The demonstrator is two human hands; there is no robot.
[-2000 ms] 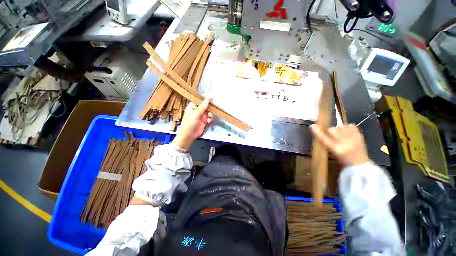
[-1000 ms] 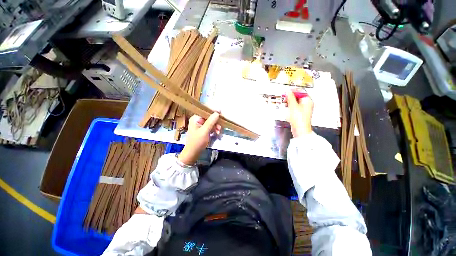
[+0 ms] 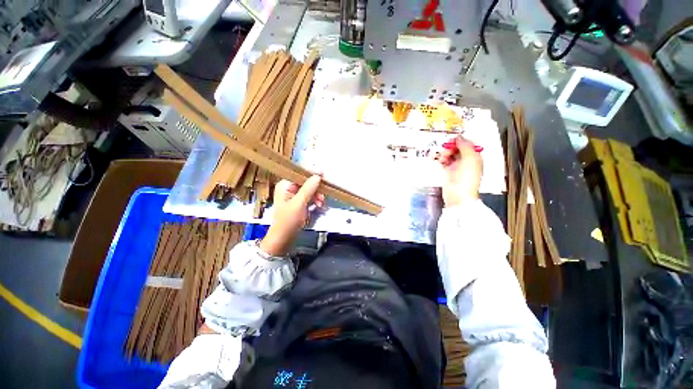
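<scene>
My left hand [image 3: 294,209] is shut on two long brown straps [image 3: 247,147], held slanting over the table's left front, with their short ends pointing right. My right hand [image 3: 463,172] is shut on a small red-pink tool [image 3: 463,146], mostly hidden by the fingers, over the right part of the white template [image 3: 346,156]. Yellow-orange clamp pieces [image 3: 437,117] lie at the template's far edge, below the grey sewing machine head [image 3: 419,57].
A left strap pile [image 3: 262,114] lies behind the held straps. A narrower right strap pile [image 3: 524,182] hangs over the table's front edge. A blue bin [image 3: 102,319] with straps stands left of my lap, beside a cardboard box [image 3: 87,251]. A control panel [image 3: 593,96] stands right rear.
My right hand has put its straps down on the right pile, moved left over the template and now shows the red-pink tool. My left hand still holds its pair, its long ends swung lower left.
</scene>
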